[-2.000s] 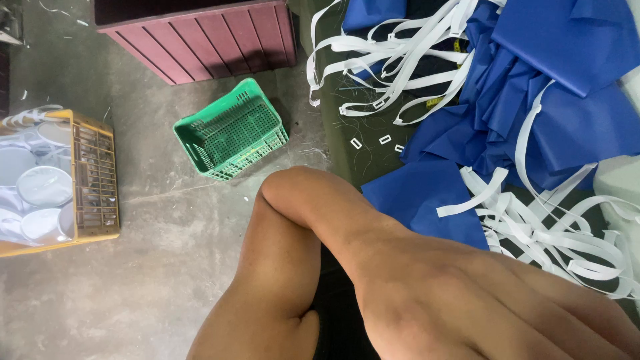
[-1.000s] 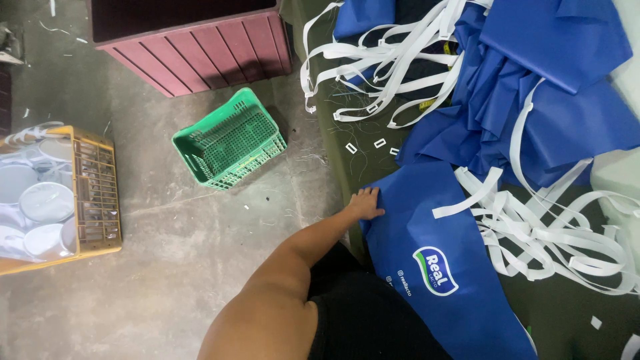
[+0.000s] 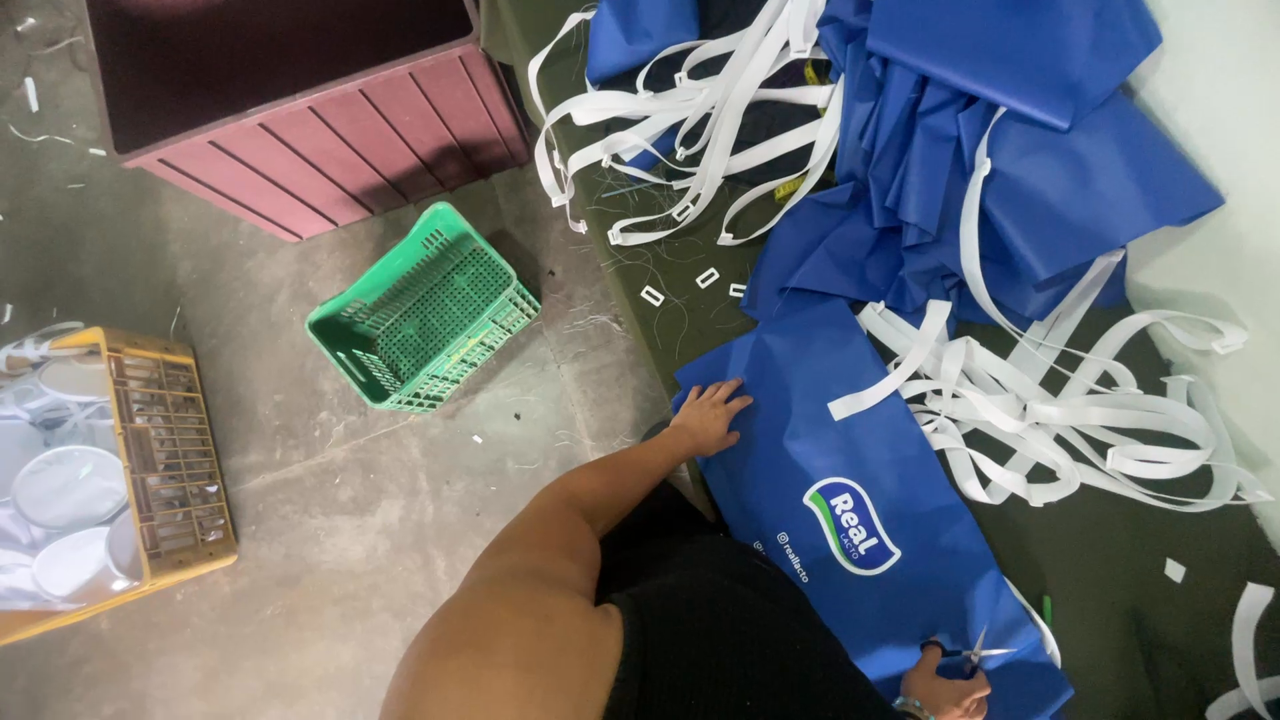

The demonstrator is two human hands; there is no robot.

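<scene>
A blue fabric piece with a printed logo (image 3: 850,440) lies spread on the dark green table surface, close against my body. My left hand (image 3: 707,417) rests palm down on its upper left edge, fingers apart, holding nothing. Near the lower right end of the fabric, my right hand (image 3: 945,685) grips scissors (image 3: 975,652) with their blades spread apart above it. A white strap (image 3: 1035,620) shows along the far edge near the scissors. Loose white straps (image 3: 1060,420) are tangled beside the fabric, one end lying over it.
More blue fabric (image 3: 1040,190) is heaped at the upper right, beside white straps with buckles (image 3: 720,120). Small white plastic loops (image 3: 707,278) lie on the table (image 3: 650,330). On the floor stand a green crate (image 3: 430,300), a maroon bin (image 3: 340,140) and a full yellow crate (image 3: 170,450).
The large forearm and hand over the lower right two seconds ago have moved off the printed fabric. My right hand with the scissors has come into view since one second ago. My left hand stays on the edge.
</scene>
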